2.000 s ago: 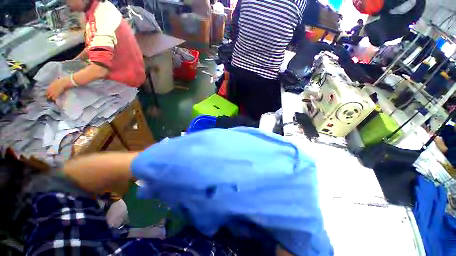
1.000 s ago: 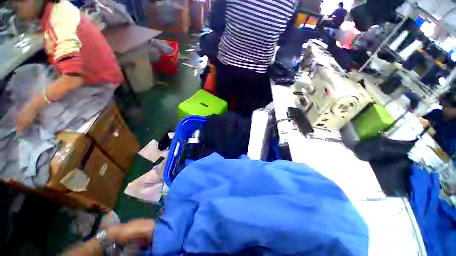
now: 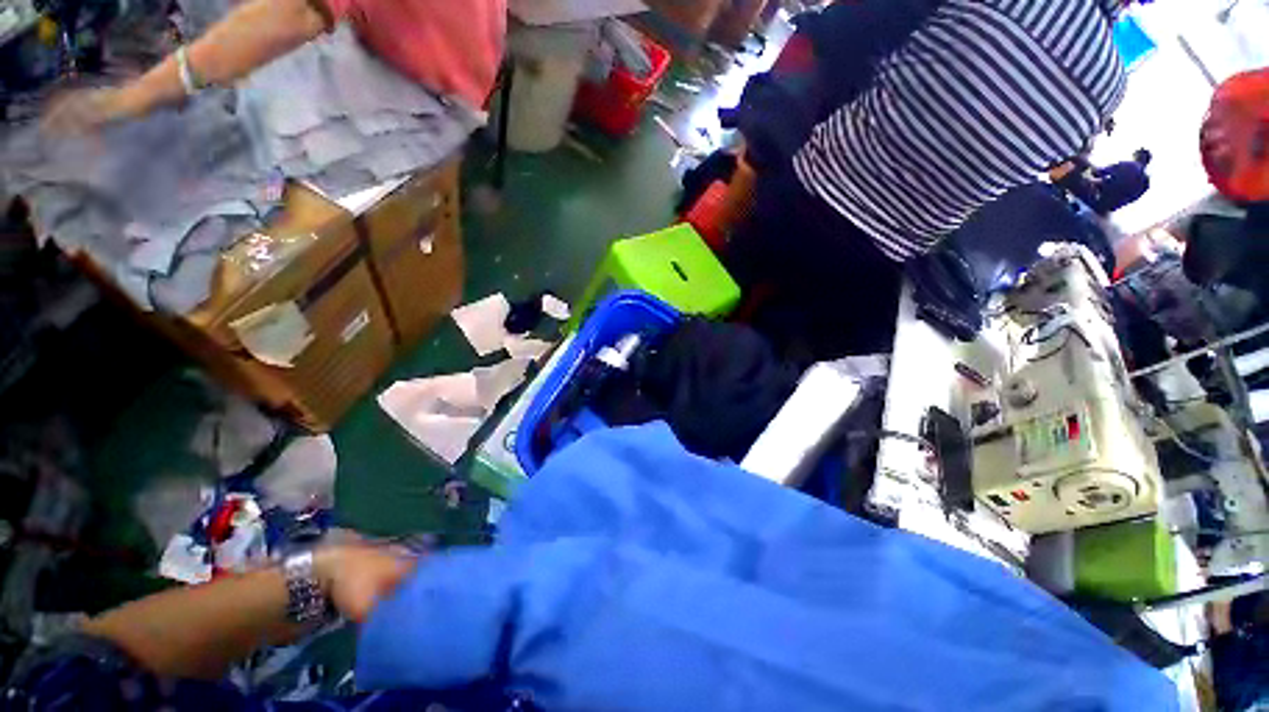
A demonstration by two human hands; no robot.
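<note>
A large blue garment (image 3: pixel 752 584) is spread across the lower middle and right of the view, in front of me. My left hand (image 3: pixel 365 577), with a metal watch at the wrist, is at the garment's left edge and grips it. The fingers are partly hidden by the cloth. My right hand is not in view; the blue cloth fills the area at the lower right.
A blue basket (image 3: pixel 536 397) holding black cloth stands beyond the garment. A green stool (image 3: pixel 682 271) is behind it. A cream sewing machine (image 3: pixel 1065 403) is on the right. Cartons (image 3: pixel 313 348) with grey cloth, a worker's arm (image 3: pixel 258 45) and a striped-shirt person (image 3: pixel 960 118) are ahead.
The view has swung, so the machine and basket sit further right. The blue garment now stretches further to the lower right. My left hand stays at its left edge, now higher in the picture.
</note>
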